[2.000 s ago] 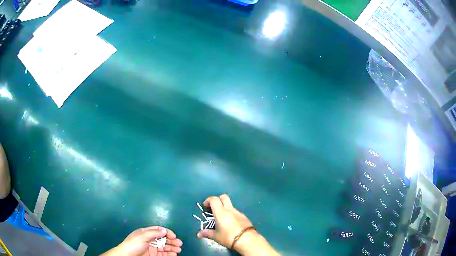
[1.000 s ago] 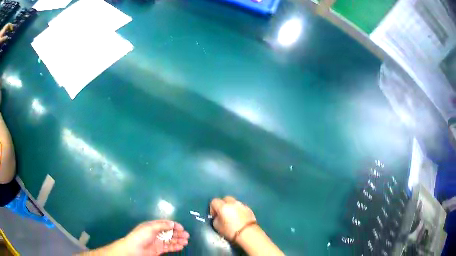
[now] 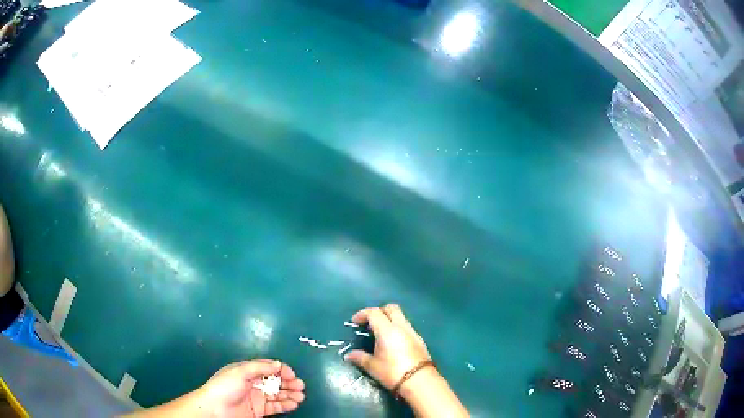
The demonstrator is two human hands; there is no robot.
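My left hand (image 3: 254, 390) is palm up at the bottom of the head view, with a small pile of white pins (image 3: 270, 385) in the cupped palm. My right hand (image 3: 390, 349) is to its right over the green table, thumb and fingers apart. Several loose white pins (image 3: 312, 342) lie on the table left of its fingertips and between them. I cannot tell if it touches any of them.
Filled black housings (image 3: 602, 308) lie in slanting rows at the right, beside a pale parts box (image 3: 699, 351). White paper sheets (image 3: 114, 73) lie at the far left. A clear plastic bag (image 3: 640, 122) is at the right edge. Part of another person's arm (image 3: 5, 253) shows at the left.
My right hand was over black and white pieces, then closed near the table; now its fingers are apart and more loose pins show. My left hand keeps the pins in its palm.
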